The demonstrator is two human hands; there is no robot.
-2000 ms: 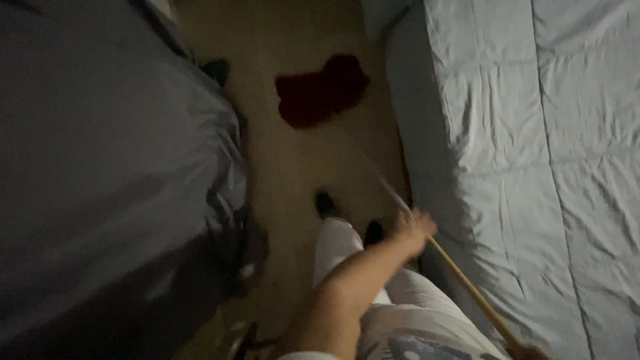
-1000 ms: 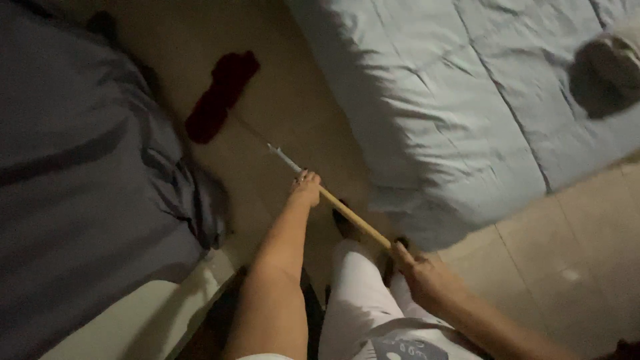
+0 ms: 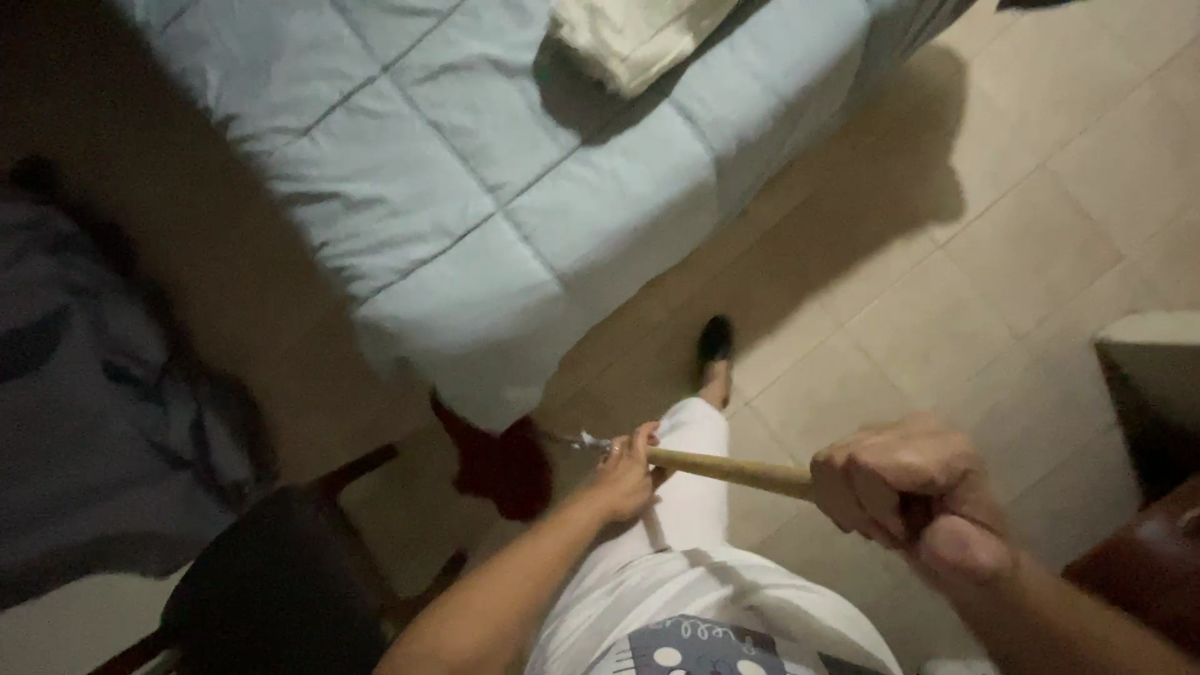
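A dust mop with a dark red fringed head (image 3: pixel 506 469) lies on the tiled floor by the corner of the bed, part of the head hidden by the hanging comforter. Its wooden handle (image 3: pixel 736 472) runs to the right across my white trousers. My left hand (image 3: pixel 630 472) is wrapped round the lower handle, just above the metal joint. Around the upper end of the handle my right hand (image 3: pixel 909 497) is closed, nearer to the camera.
A bed with a light blue quilted comforter (image 3: pixel 450 178) fills the upper middle, a whitish folded cloth (image 3: pixel 637 37) on it. At lower left stands a dark chair (image 3: pixel 272 581), beside dark grey bedding (image 3: pixel 84 375). A pale-topped piece of furniture (image 3: pixel 1148 330) is at right.
The view has swung strongly to the right. The mop head, on the floor between the two beds earlier, is now by the comforter's corner. My right hand shows fully now, raised nearer the camera.
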